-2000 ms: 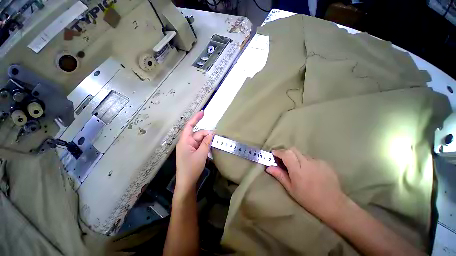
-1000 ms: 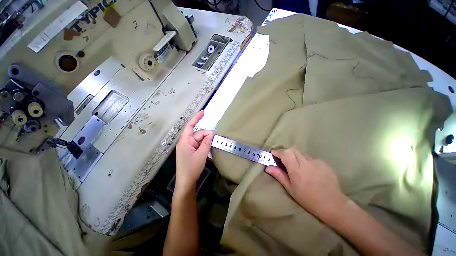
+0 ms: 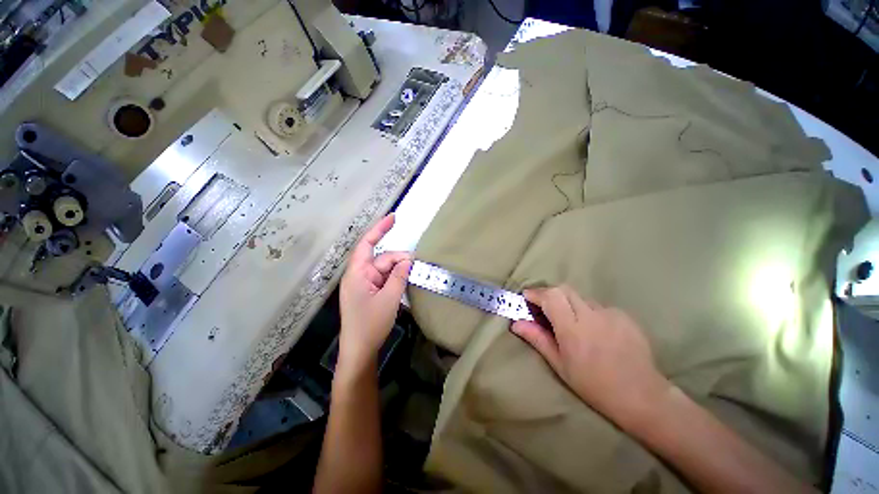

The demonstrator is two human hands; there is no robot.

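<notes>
A short steel ruler (image 3: 463,288) with black marks lies across khaki cloth (image 3: 665,241) spread over the white table. My left hand (image 3: 371,294) pinches the ruler's left end and the cloth's left edge between thumb and fingers, with the index finger raised. My right hand (image 3: 598,352) holds the ruler's right end between thumb and fingers, resting on the cloth. The fingertips of the right hand hide that end of the ruler. Loose dark threads lie on the upper part of the cloth.
A beige, worn sewing machine (image 3: 289,217) stands at the left. More khaki cloth (image 3: 67,396) hangs at the lower left. The white table (image 3: 448,154) shows between machine and cloth. A bright light spot falls on the cloth at the right. A dark gap lies below the left hand.
</notes>
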